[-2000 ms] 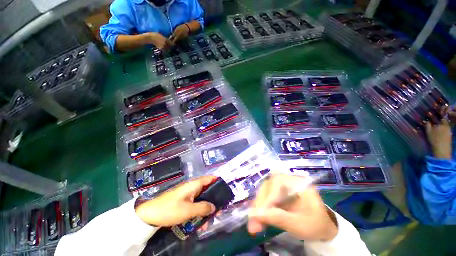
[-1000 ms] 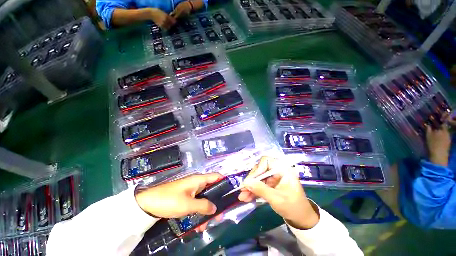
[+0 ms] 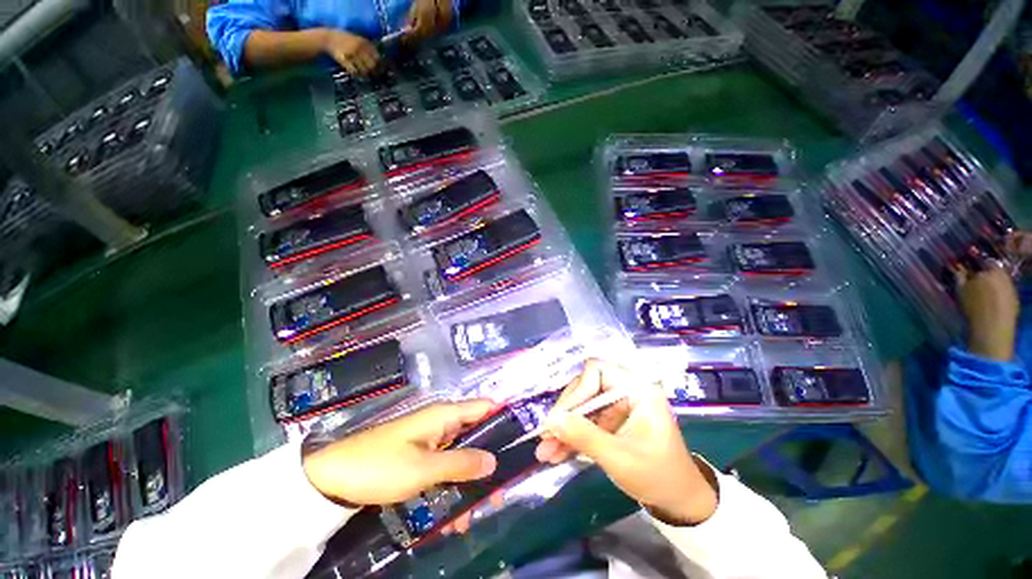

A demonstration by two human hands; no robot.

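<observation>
My left hand [image 3: 396, 456] is closed round a black handset unit [image 3: 496, 478] with a red long edge, above the near end of the nearest tray. Blue and silver parts show at the unit's lower left end [image 3: 421, 517]. The left thumb lies across the unit; the fingers beneath are mostly hidden. My right hand [image 3: 628, 435] holds thin pale tweezers [image 3: 564, 423] like a pen, their tip at the unit's dark surface near the left thumb. Whether the tip touches is unclear. The nearest clear tray [image 3: 263, 339] holds black units with red edges in two columns.
Another tray of units [image 3: 741, 296] lies to the right. Stacked trays stand at far left [image 3: 147, 170] and far right [image 3: 837, 68]. A person in blue [image 3: 328, 28] works opposite over a tray of small parts; another person's blue sleeve [image 3: 979, 418] is at right. More units stand lower left.
Since two seconds ago, the right hand has moved in and its tweezers now reach the unit. Since one second ago, the left thumb has straightened across the unit and the view has shifted slightly.
</observation>
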